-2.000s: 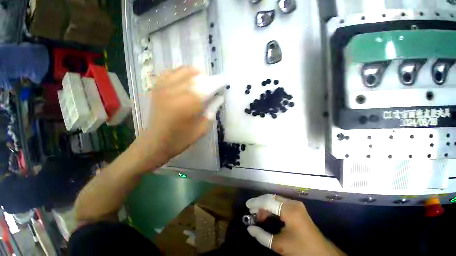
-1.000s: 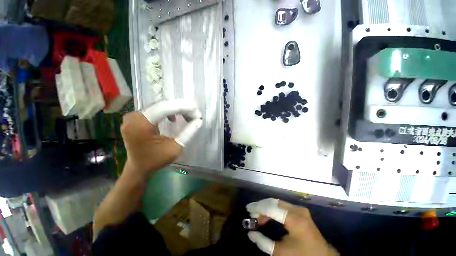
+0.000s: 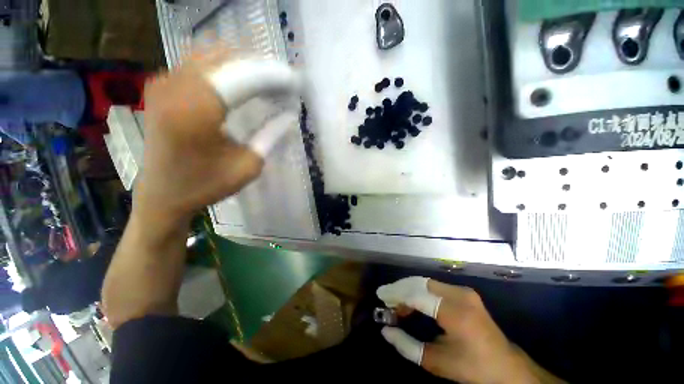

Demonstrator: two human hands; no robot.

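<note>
My right hand (image 3: pixel 469 322), with white finger cots, holds a small shiny metal housing (image 3: pixel 385 316) between thumb and fingertip, below the machine's front edge. My left hand (image 3: pixel 191 135) is blurred over the plate at the left of the bed; its white-cotted index finger and thumb are apart, and I see nothing between them. A pile of tiny black plugs (image 3: pixel 390 120) lies on the white bed, and more black plugs (image 3: pixel 334 214) lie along the left plate's edge. One loose housing (image 3: pixel 389 28) lies above the pile.
At the right, a fixture (image 3: pixel 592 135) with a black lettered strip holds metal housings (image 3: pixel 561 46) under a green bar (image 3: pixel 592 7). Round buttons (image 3: pixel 508 274) line the front panel. A cardboard carton (image 3: pixel 307 322) stands below on the green floor. White boxes (image 3: pixel 124 142) are at the left.
My left hand has moved away from the black plugs to the left, then up along the left plate. My right hand still holds the housing. The view has shifted.
</note>
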